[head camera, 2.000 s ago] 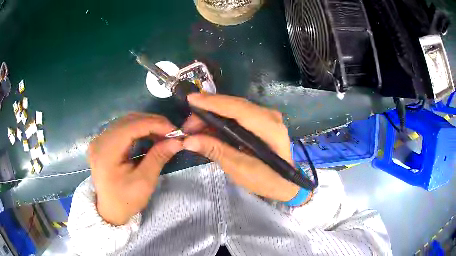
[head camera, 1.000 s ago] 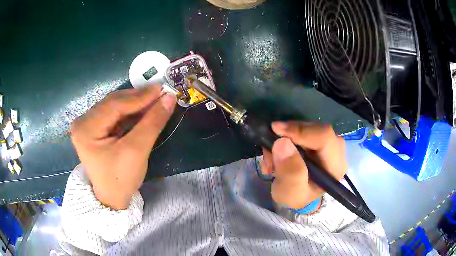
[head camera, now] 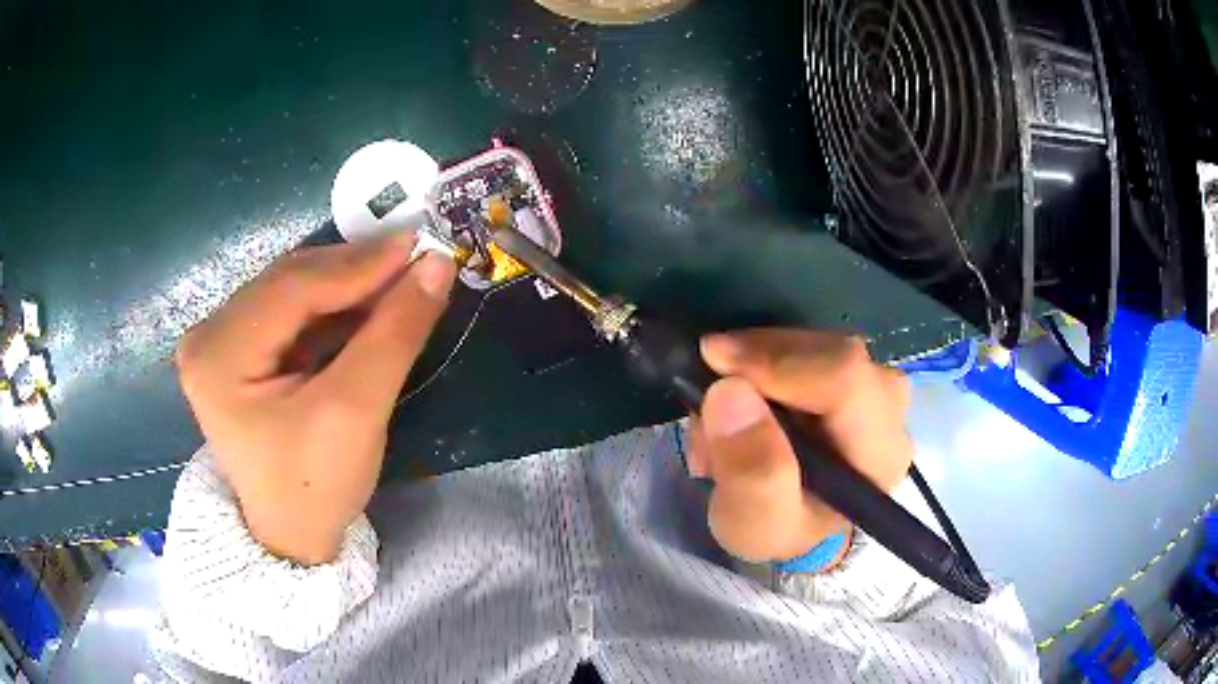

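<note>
The watch housing lies on the green mat, a rounded square with a pinkish rim, dark circuit board and an orange-yellow flex cable inside. My left hand pinches a small white component at the housing's lower left edge. My right hand holds the black soldering iron like a pen. The iron's metal tip is over the board inside the housing; whether it touches is too small to tell. A thin solder wire curves below the housing. A white disc with a dark rectangle sits beside the housing.
A large black fan with a round wire grille stands at the right. A tan bowl is cut off by the top edge. Several small white pieces lie at the far left. A blue stool stands beyond the bench edge at the right.
Since two seconds ago, my hands have separated; the iron has swung round and its tip has come onto the housing. My left hand has moved up beside it. Over the last second, little has changed.
</note>
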